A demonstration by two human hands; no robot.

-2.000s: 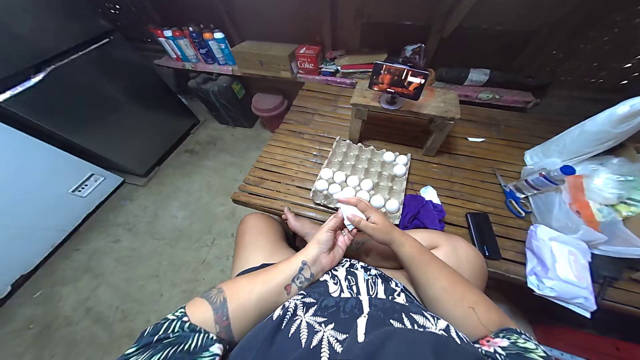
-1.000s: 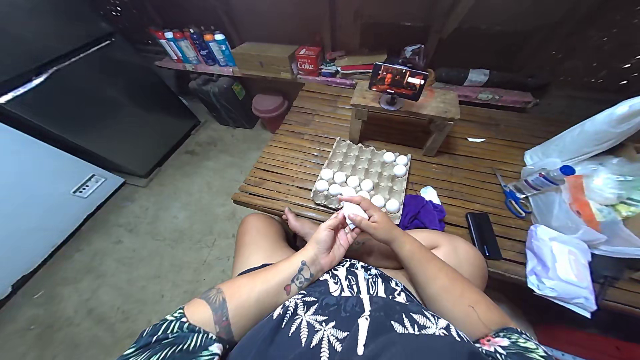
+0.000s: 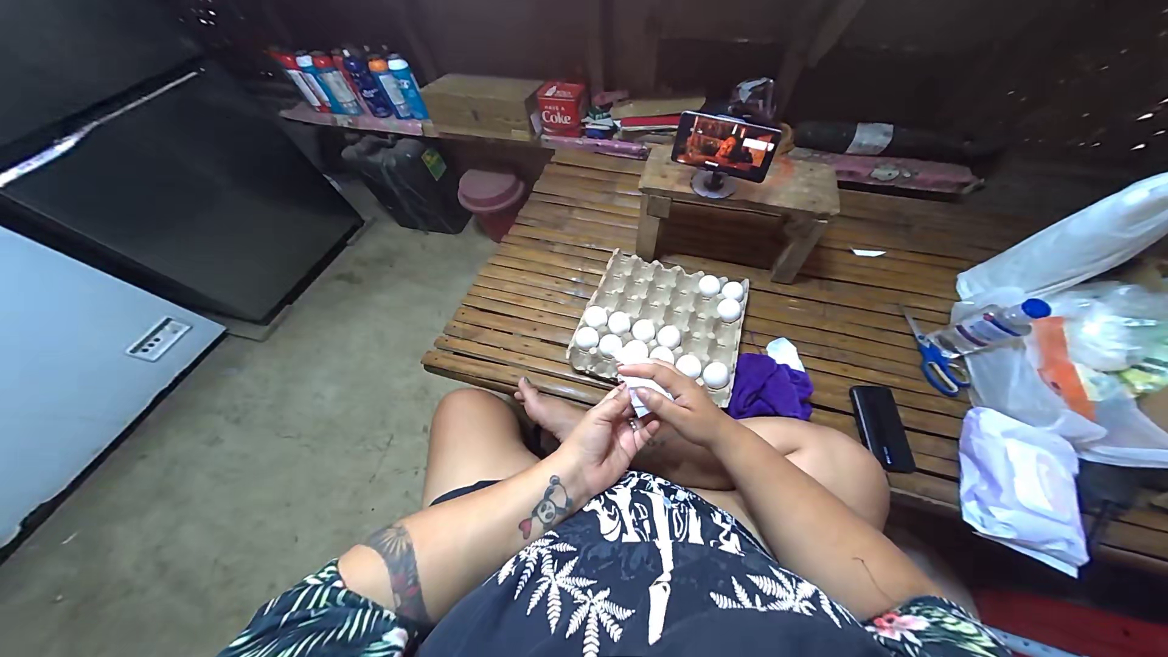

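Observation:
In my lap, just in front of the egg tray, my left hand (image 3: 607, 438) and my right hand (image 3: 683, 406) meet around a white wipe or cloth (image 3: 646, 394). Both hands grip it; whether an egg is inside cannot be told. The grey cardboard egg tray (image 3: 657, 290) lies on the bamboo slat platform (image 3: 511, 310), with several white eggs (image 3: 642, 330) mostly in its near rows and a few at the far right corner. A purple cloth (image 3: 771, 385) lies right of the tray, with a small white piece (image 3: 785, 353) against it.
A phone on a stand (image 3: 725, 146) rests on a small wooden bench (image 3: 739, 187). At right lie a black device (image 3: 882, 427), a white wipes pack (image 3: 1022, 488), blue-handled scissors (image 3: 940, 367), a plastic bottle (image 3: 995, 327) and plastic bags (image 3: 1131, 401). Spray cans (image 3: 365, 84) stand on the back shelf.
My fingers have shifted slightly around the white wipe or cloth. The tray and the things around it have not moved.

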